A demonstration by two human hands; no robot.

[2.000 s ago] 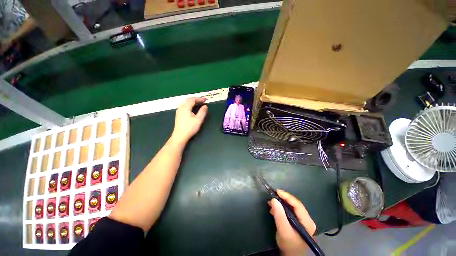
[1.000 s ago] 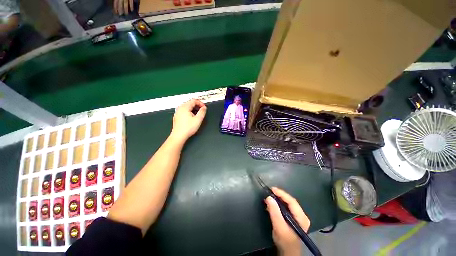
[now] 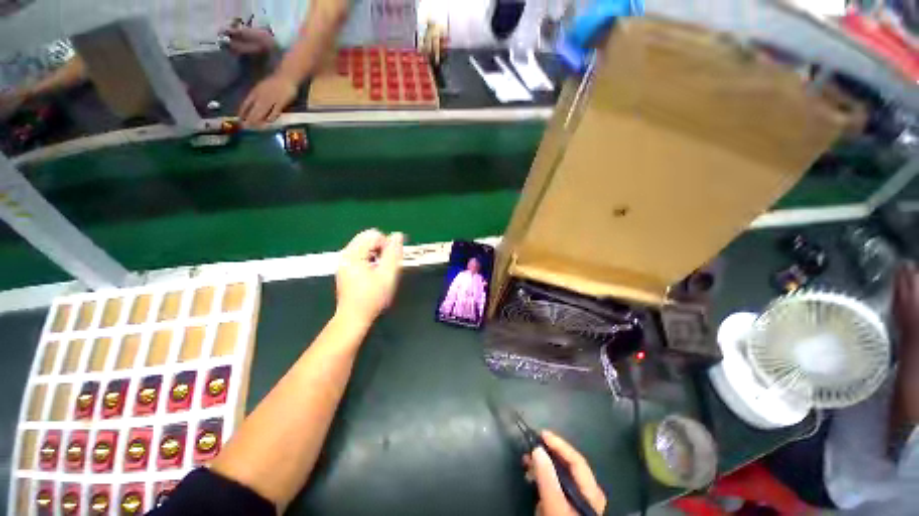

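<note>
My left hand [image 3: 368, 274] is at the belt's pale edge rail, fingers curled; a small dark spot shows between them, but I cannot tell if it is a held part. My right hand [image 3: 564, 474] is cut off by the bottom edge and grips the black soldering iron [image 3: 549, 456], its tip over the green mat and pointing up-left. A white grid tray [image 3: 136, 381] lies at the left, its lower rows filled with red-and-black parts [image 3: 148, 395] and its upper pockets empty.
A phone [image 3: 466, 284] stands by the cardboard box [image 3: 665, 181]. The fume fan [image 3: 564, 317], tip-cleaning pot [image 3: 680, 450] and white desk fan [image 3: 821, 353] are at right. Black units [image 3: 295, 139] lie on the green conveyor [image 3: 403, 181]. Another person's hand [image 3: 268, 99] is beyond.
The view has tilted up, showing more beyond the belt. My left fingers have closed together more. Another person's hand now reaches near the units on the belt. My right hand still grips the iron.
</note>
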